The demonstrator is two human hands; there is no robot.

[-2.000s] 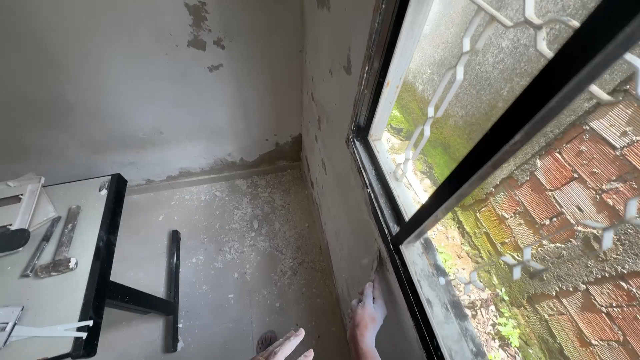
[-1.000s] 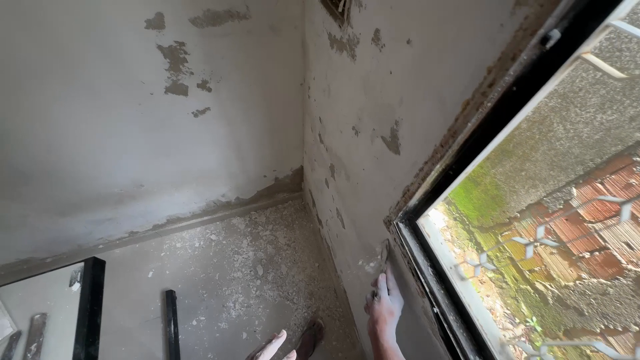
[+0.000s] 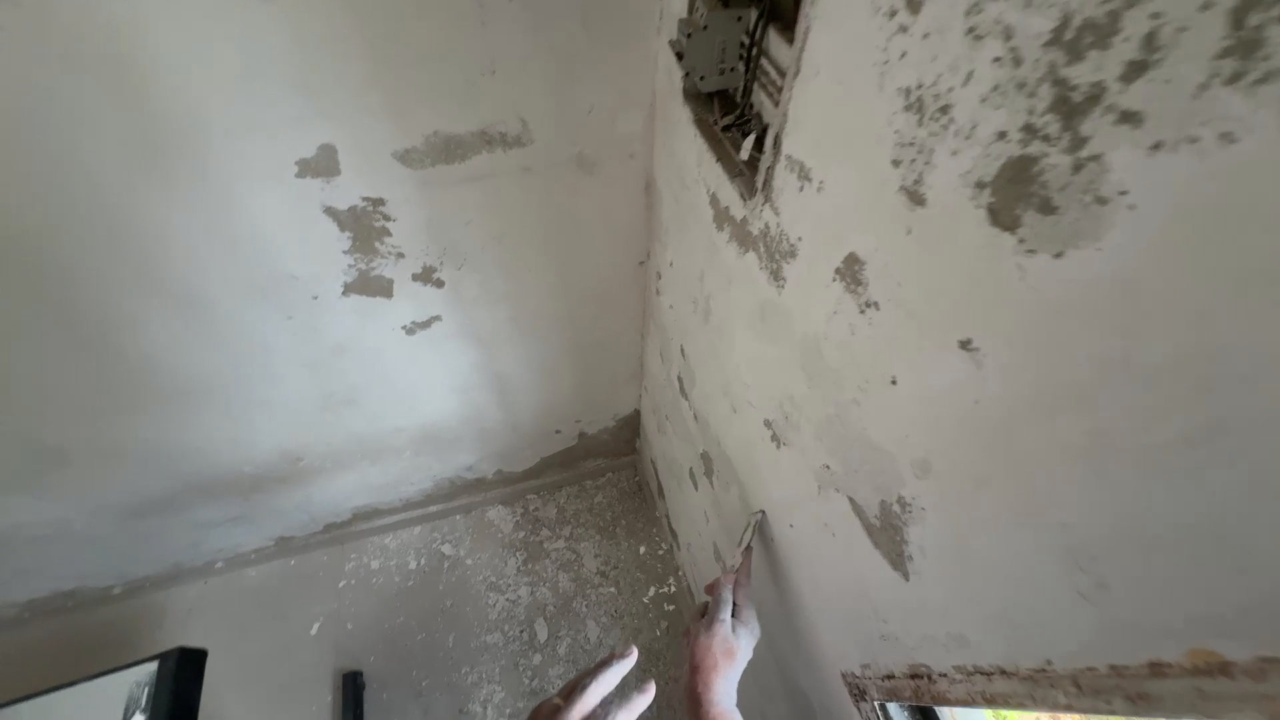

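Observation:
A putty knife (image 3: 748,532) is gripped in my right hand (image 3: 724,640), its blade tip against the right-hand wall (image 3: 800,450) a little above the window frame's level. White dust coats the fingers. Near the bottom edge, my left hand (image 3: 598,690) shows only its spread fingers, holding nothing visible, left of my right hand. Around the blade the wall is pale, with grey-brown patches where the coating is gone; one patch (image 3: 886,530) lies right of the knife.
An open wall recess (image 3: 715,50) holds circuit breakers and wires. Flakes litter the floor (image 3: 540,600) by the corner. A black-edged table (image 3: 182,680) stands lower left, with a black bar (image 3: 352,695) beside it. The rusty window frame (image 3: 1060,685) is lower right.
The view has swung up and right, bringing the recess and more wall into sight. My right hand has moved from beside the window frame to the wall nearer the corner, still holding the knife.

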